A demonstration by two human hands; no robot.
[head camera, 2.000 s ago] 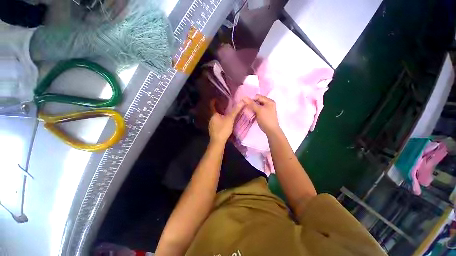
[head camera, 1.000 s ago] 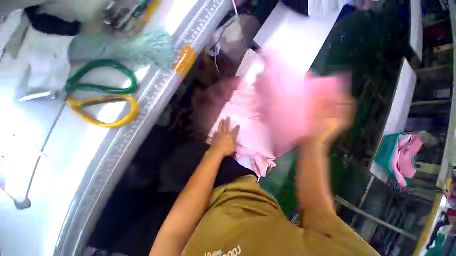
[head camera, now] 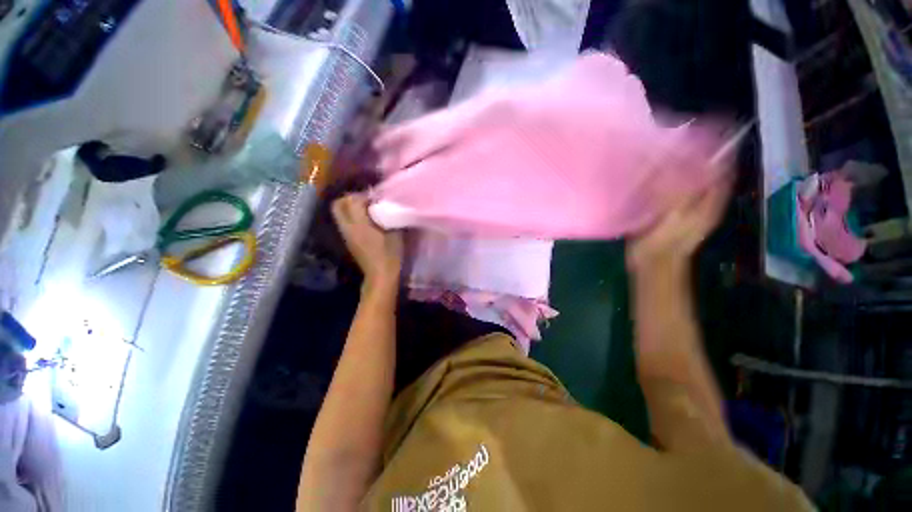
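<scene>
A light pink cloth panel (head camera: 530, 160) is stretched in the air between my two hands, blurred by motion. My left hand (head camera: 368, 235) grips its left end near a pale edge. My right hand (head camera: 680, 220) holds its right end and is blurred; its fingers are partly hidden in the cloth. Below the panel, a white board (head camera: 520, 265) shows, with the pink edges of stacked pieces (head camera: 515, 312) at its near end, by my lap.
At left, green and yellow handled scissors (head camera: 210, 268) lie on the white machine table (head camera: 165, 400), beside a pale green thread tuft (head camera: 230, 165). A ruler strip with orange tape (head camera: 316, 163) runs along the table edge. A teal basket (head camera: 783, 222) holding pink pieces stands far right.
My left hand has lifted from the pink pile and now grips the panel's left end. The panel is spread out between both hands. The view has shifted, showing more of the machine at left.
</scene>
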